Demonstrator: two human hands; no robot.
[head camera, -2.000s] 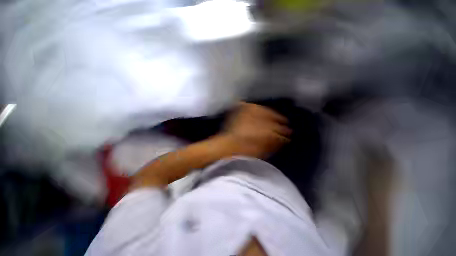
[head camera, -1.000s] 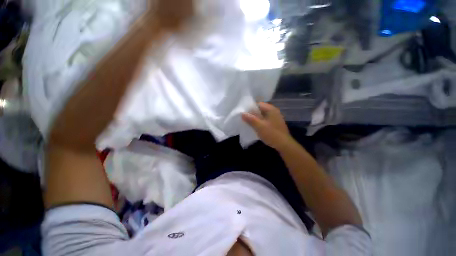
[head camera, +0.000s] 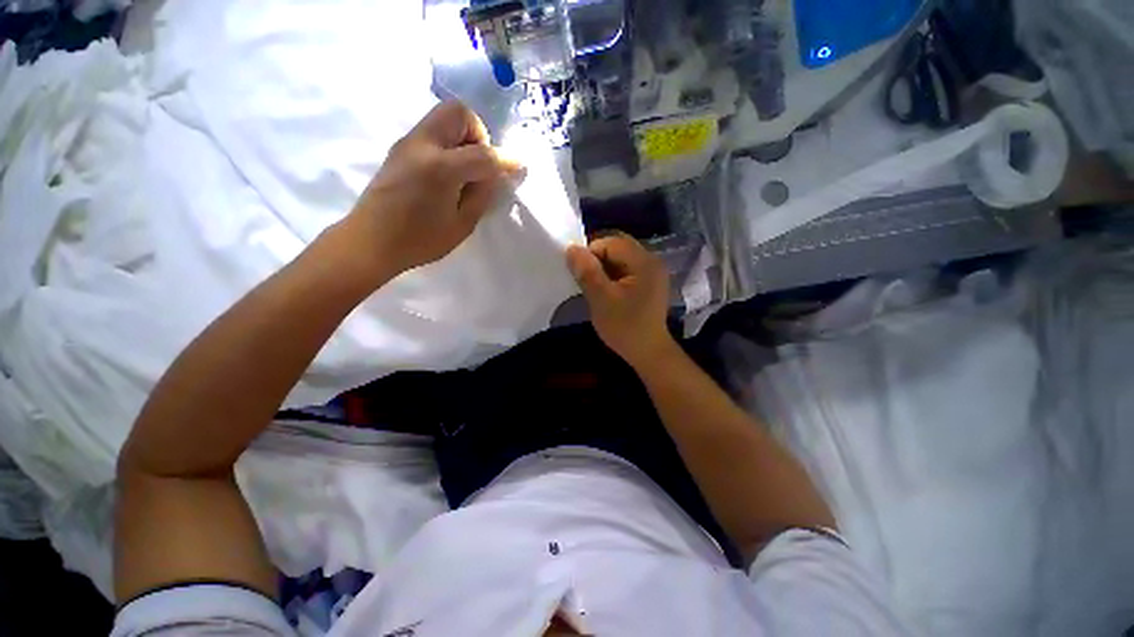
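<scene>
A white garment piece (head camera: 473, 292) lies before the sewing machine (head camera: 696, 87) and spreads over to the left. My left hand (head camera: 435, 187) pinches its edge between thumb and fingers, close below the brightly lit needle area (head camera: 547, 112). My right hand (head camera: 622, 289) grips the same edge lower and to the right, by the table's front edge. The edge is stretched straight between the two hands. The fingertips of my right hand are curled and partly hidden.
A white tape roll (head camera: 1017, 156) with a flat tail lies right of the machine, with dark scissors (head camera: 921, 85) behind it. A white heap (head camera: 75, 237) fills the left. White pieces (head camera: 920, 436) hang below the grey table edge (head camera: 871, 237). More white cloth (head camera: 348, 492) lies by my lap.
My left hand has come down and right from the upper left to the cloth edge near the needle. My right hand has moved slightly left. The cloth edge is now taut between them.
</scene>
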